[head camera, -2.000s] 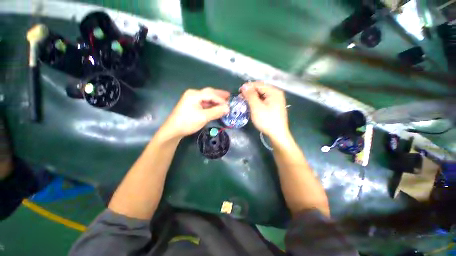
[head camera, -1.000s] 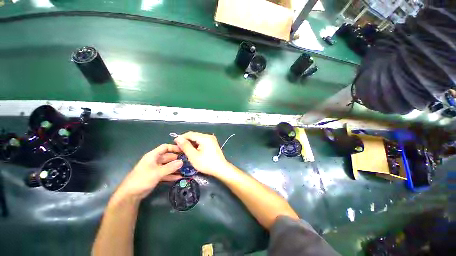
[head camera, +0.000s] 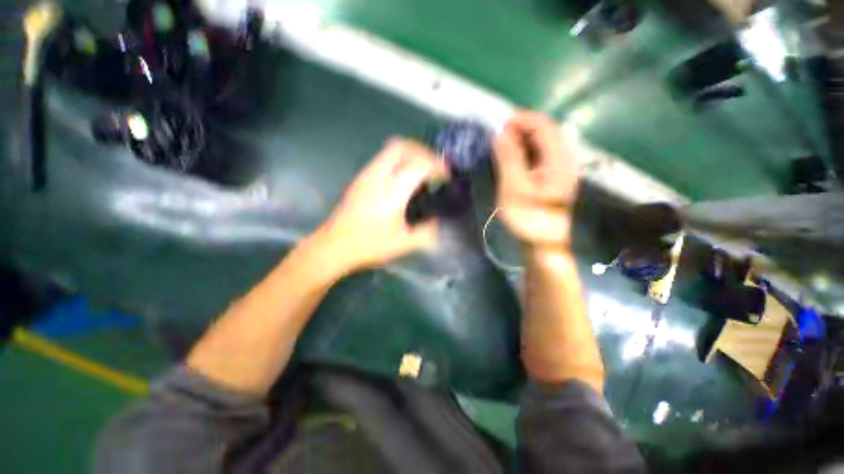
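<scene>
The picture is blurred. My left hand (head camera: 384, 208) curls around a black housing (head camera: 442, 202), with its fingers on the housing's left side. My right hand (head camera: 537, 176) has its fingertips at the right edge of a blue-silver round disc (head camera: 463, 144), which is just above the housing and seems held there. Wires between disc and housing cannot be made out. A thin pale curved wire (head camera: 490, 243) shows beside my right wrist.
Several black housings (head camera: 171, 139) stand at upper left beside a cream-headed mallet (head camera: 37, 88). A white rail (head camera: 416, 74) edges the green belt. At right are black parts, a pale strip (head camera: 668, 268) and a brown card tray (head camera: 754, 347). A small cream block (head camera: 410, 364) is near my body.
The housing has left the bench and is now in my left hand. The disc has been raised away from the bench. The view has swung back from the belt and blurred.
</scene>
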